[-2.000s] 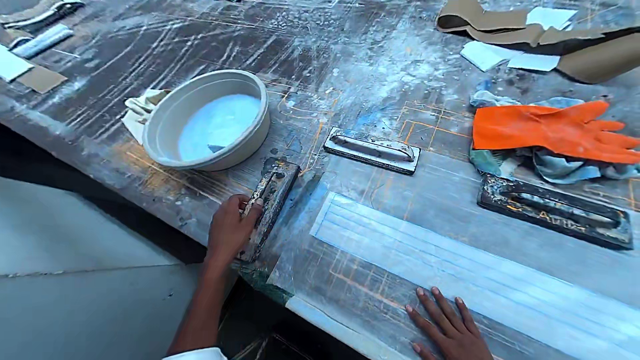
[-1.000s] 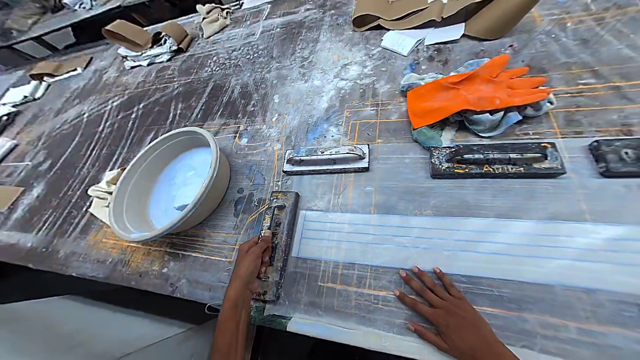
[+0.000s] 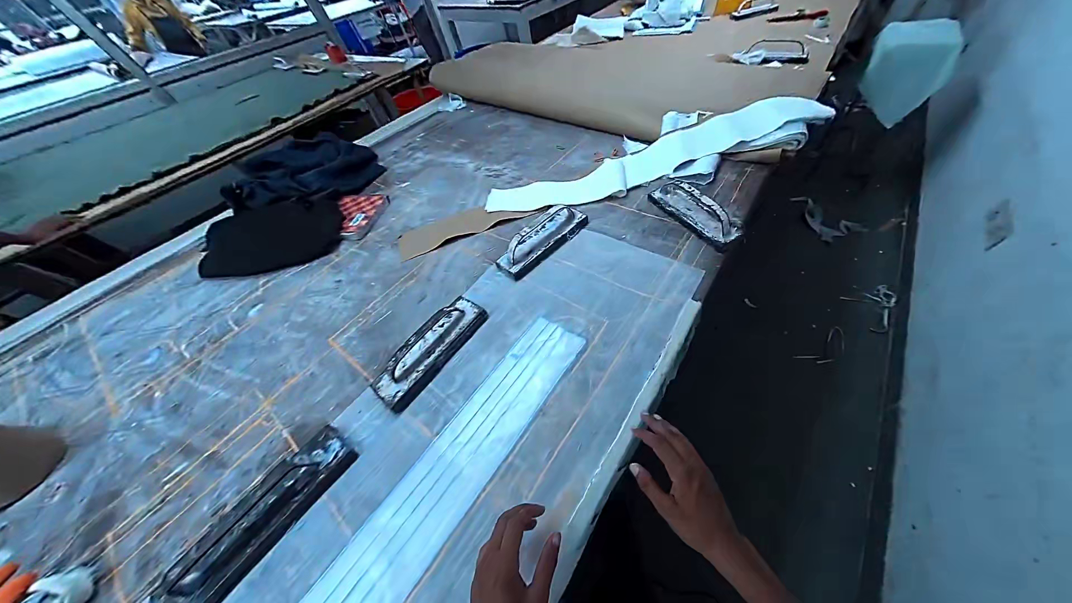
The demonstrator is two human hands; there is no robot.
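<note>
My left hand (image 3: 512, 557) is above the near edge of the table with fingers apart, holding nothing, right of a long pale strip with blue lines (image 3: 469, 444). My right hand (image 3: 682, 481) is at the table's edge, fingers spread and empty. The strip lies on a translucent sheet (image 3: 645, 260). Along the sheet's left side sit black handled weights: a long one (image 3: 260, 519), a middle one (image 3: 430, 352) and a farther one (image 3: 543, 241). Another handled weight (image 3: 695, 213) rests near the far right corner of the sheet.
Dark cloth (image 3: 272, 234) and a red checked item (image 3: 363, 215) lie at the left. White fabric (image 3: 611, 176) and a large brown paper sheet (image 3: 628, 79) cover the far part. Orange glove fingertips (image 3: 15, 584) show at lower left. A wall (image 3: 988, 377) stands right, beyond a dark floor gap.
The view has swung far right along the table. My left hand has let go of the handled weight it held at the strip's end. My right hand has moved off the sheet to the table's edge.
</note>
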